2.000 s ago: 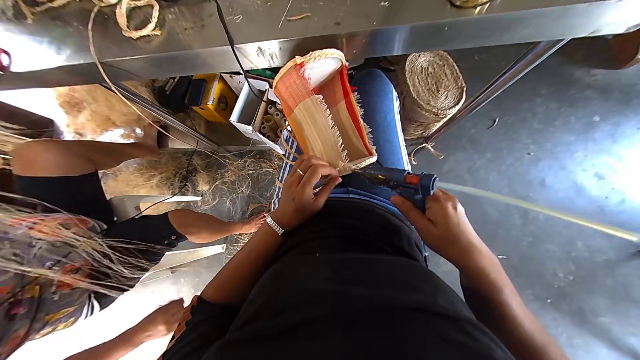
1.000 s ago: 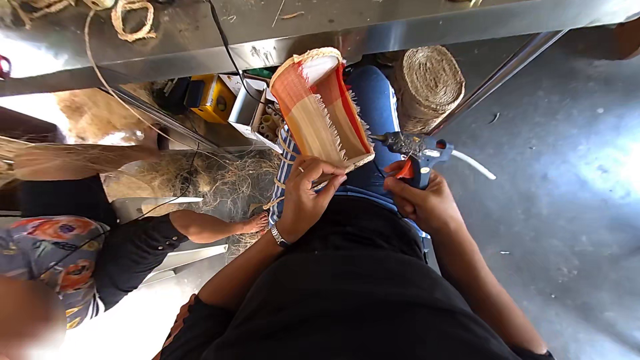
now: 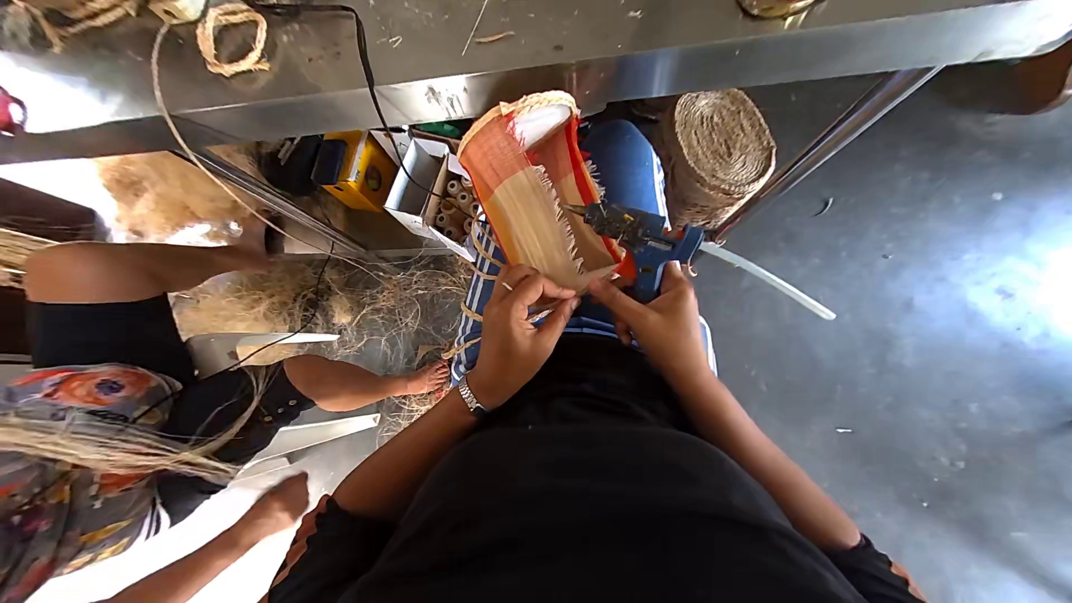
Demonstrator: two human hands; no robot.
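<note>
On my lap lies a woven fibre piece (image 3: 523, 218), orange and straw-coloured, with frayed inner edges, red trim and a braided rim at its far end. My left hand (image 3: 523, 335) pinches its near edge between thumb and fingers. My right hand (image 3: 662, 322) holds a blue glue gun (image 3: 657, 251), and its index finger and thumb side reach to the same near edge. The gun's dark nozzle points left over the piece's opening. From its back a whitish glue stick (image 3: 775, 280) sticks out to the right.
A steel table (image 3: 586, 67) runs across the front, with a fibre loop (image 3: 233, 39) and a black cable. Below are a coiled fibre roll (image 3: 724, 146), a white box (image 3: 414, 180) of small rolls and a yellow box (image 3: 360, 172). At left sits a person (image 3: 100, 385) with long fibres.
My right hand with the glue gun has come left, and its fingers now meet the piece's near edge beside my left hand. Long fibres again lie across the other person's lap.
</note>
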